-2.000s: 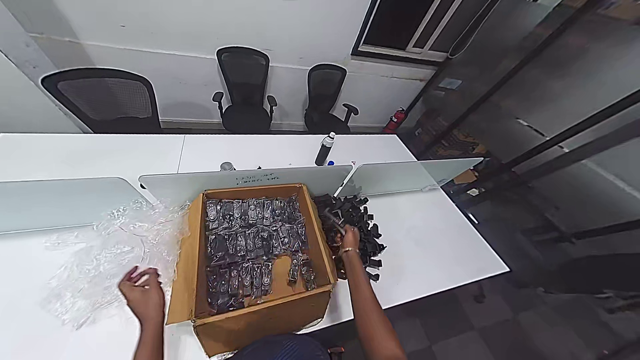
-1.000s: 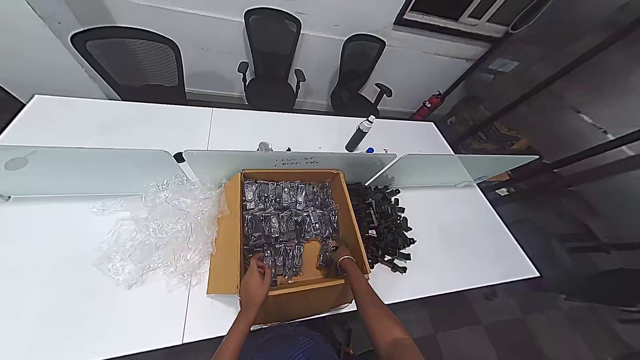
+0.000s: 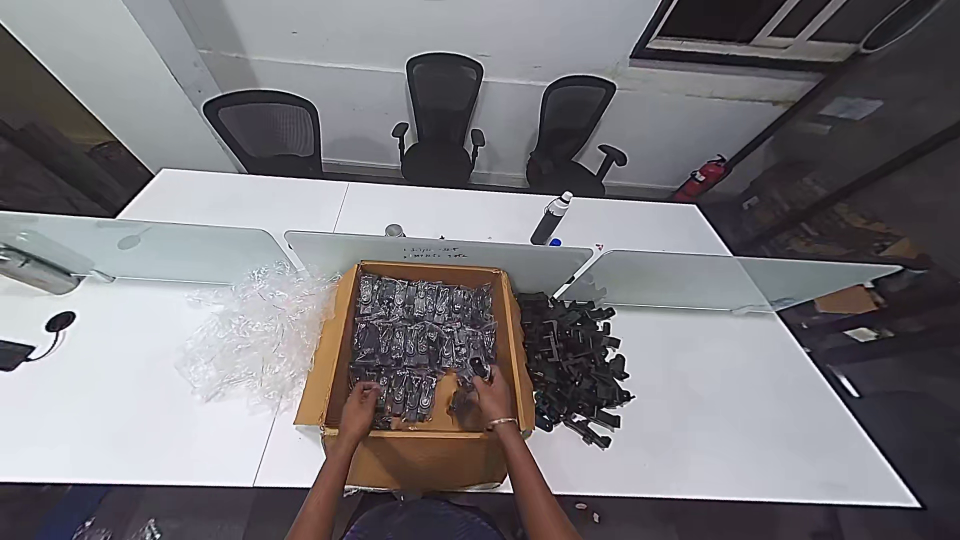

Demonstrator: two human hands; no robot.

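An open cardboard box [image 3: 431, 461] stands on the white table, holding rows of black plastic parts in clear bags [image 3: 420, 341]. My left hand [image 3: 360, 409] is inside the box's near left corner, touching the bagged parts there; whether its fingers grip one is hidden. On the right side of the box, my right hand [image 3: 493, 397] has its fingers at a bagged black part [image 3: 478, 367]; its grip is too small to make out. Against the box's right wall lies a heap of unbagged black plastic parts [image 3: 574, 360]. Crumpled clear plastic bags [image 3: 251, 345] are piled to the left.
Low frosted glass dividers [image 3: 690, 277] cross the white table [image 3: 720, 405] behind the box. A bottle [image 3: 551, 219] stands beyond them. At the far left are a metallic object [image 3: 37, 270] and a black item with a cable [image 3: 60, 322]. Mesh chairs [image 3: 442, 112] stand behind.
Two seconds ago my left hand was over the table left of the box and my right hand at the black heap. Both have since moved into the box.
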